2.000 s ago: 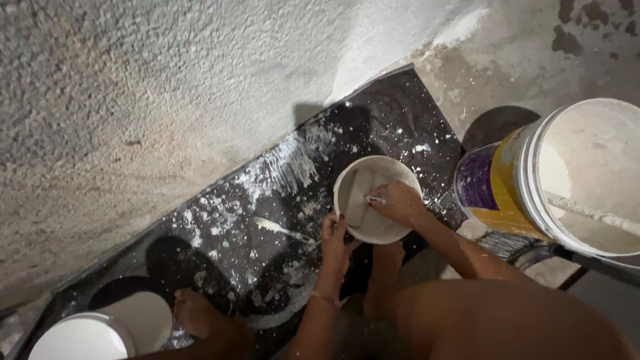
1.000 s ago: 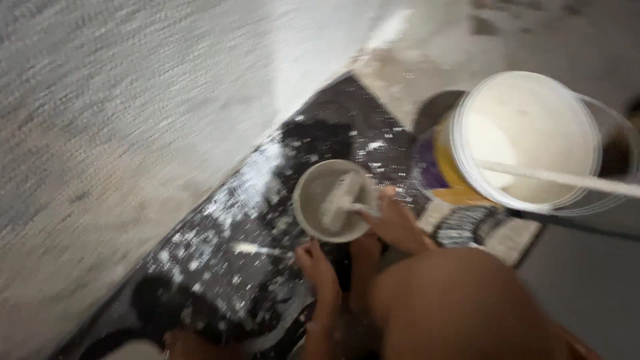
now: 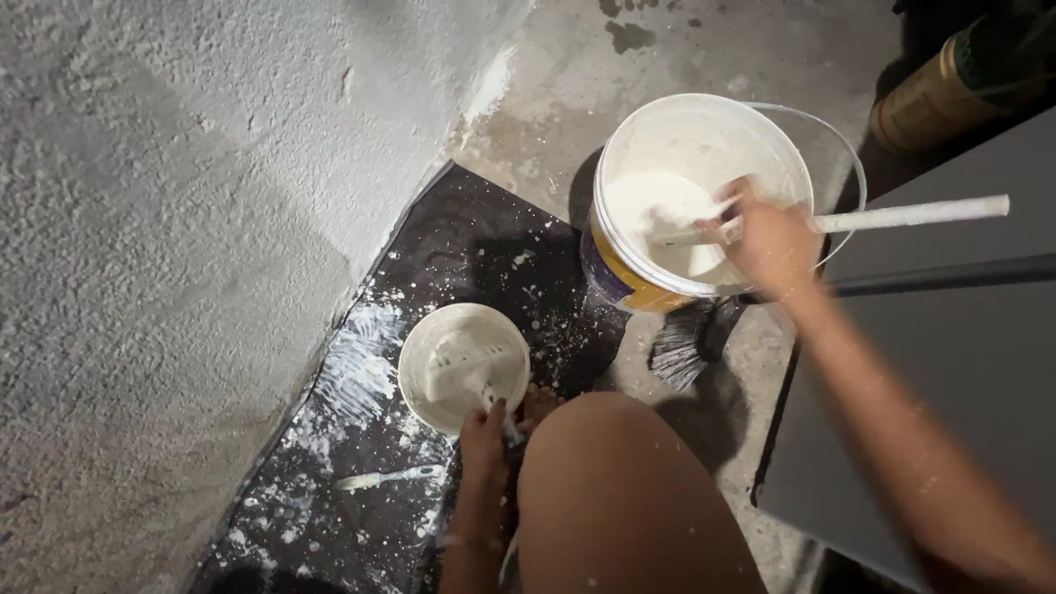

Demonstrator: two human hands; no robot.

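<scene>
My left hand [image 3: 487, 433] grips the near rim of a small white plastic tub [image 3: 422, 396], by the handle of a paintbrush [image 3: 490, 396] whose head rests inside. My right hand [image 3: 763, 235] is blurred over the open mouth of a large paint bucket [image 3: 610, 285]; it seems to hold something pale, which I cannot make out. White paint [image 3: 652, 198] shows inside the bucket. A long white stick [image 3: 916, 216] leans out over its right rim, passing behind or under my right hand. Another paint-smeared brush [image 3: 392, 476] lies on the dark sheet.
A paint-spattered black sheet [image 3: 503, 214] covers the floor along the rough wall [image 3: 181, 206]. A bristle brush or broom head [image 3: 681, 355] lies below the bucket. To the right stands a grey panel [image 3: 916, 388], with a tan cylindrical container [image 3: 924, 103] beyond it. My knee is beside the tub.
My right hand has moved from the small tub to the large bucket's mouth. The brush it held there now leans in the tub beside my left hand.
</scene>
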